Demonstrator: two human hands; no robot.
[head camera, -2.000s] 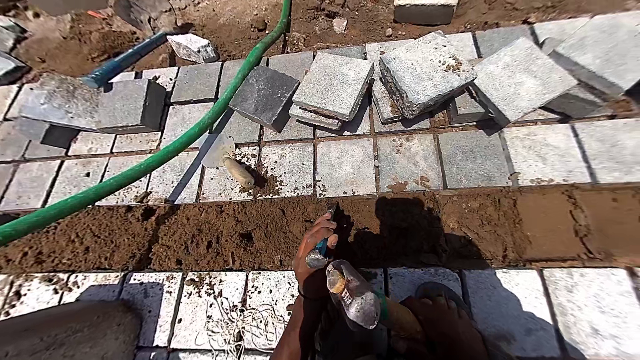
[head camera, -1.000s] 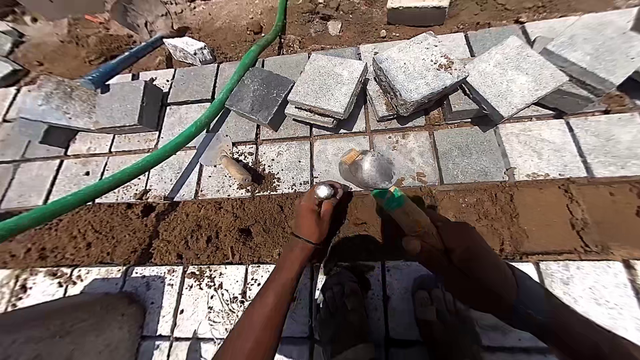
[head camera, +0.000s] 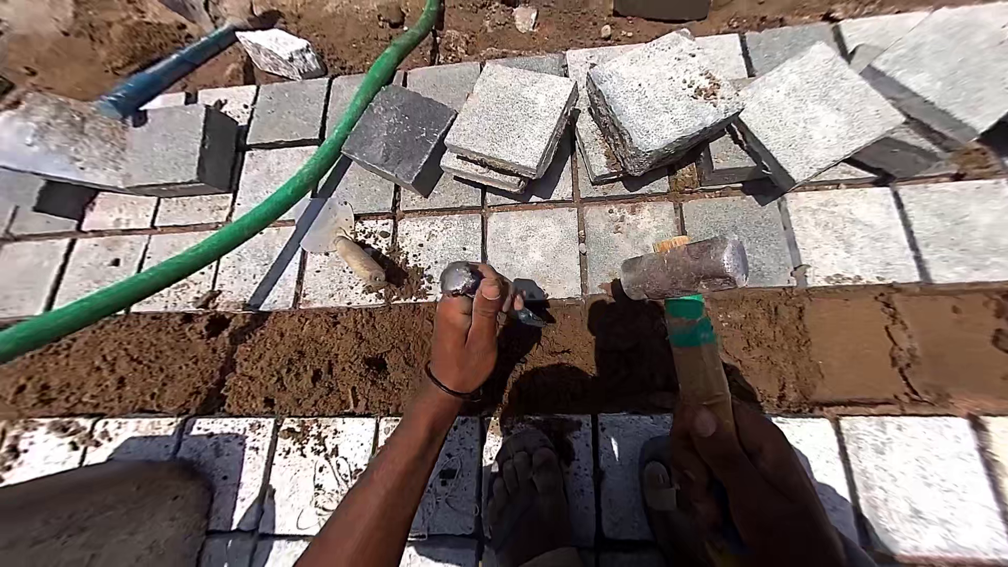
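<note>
My left hand (head camera: 470, 335) is closed around a metal chisel (head camera: 461, 279); its rounded struck end shows above the fist, and a bluish tip shows at the right of the fingers, over the edge of the soil strip. My right hand (head camera: 720, 465) grips the wooden handle of a club hammer (head camera: 683, 268), which has green tape below its head. The hammer head is to the right of the chisel, apart from it. A trowel (head camera: 360, 262) with a wooden handle lies on the paving left of my left hand.
A strip of brown soil (head camera: 315, 362) runs between rows of stone pavers (head camera: 534, 248). Loose stone blocks (head camera: 512, 118) lie along the far rows. A green hose (head camera: 268, 213) crosses at the left, near a blue-handled tool (head camera: 173, 71). My feet (head camera: 529, 488) are on the near pavers.
Two seconds ago the hands were close together at the near edge of the soil strip. The left hand has since moved toward the far pavers, and the hammer has moved right, away from it.
</note>
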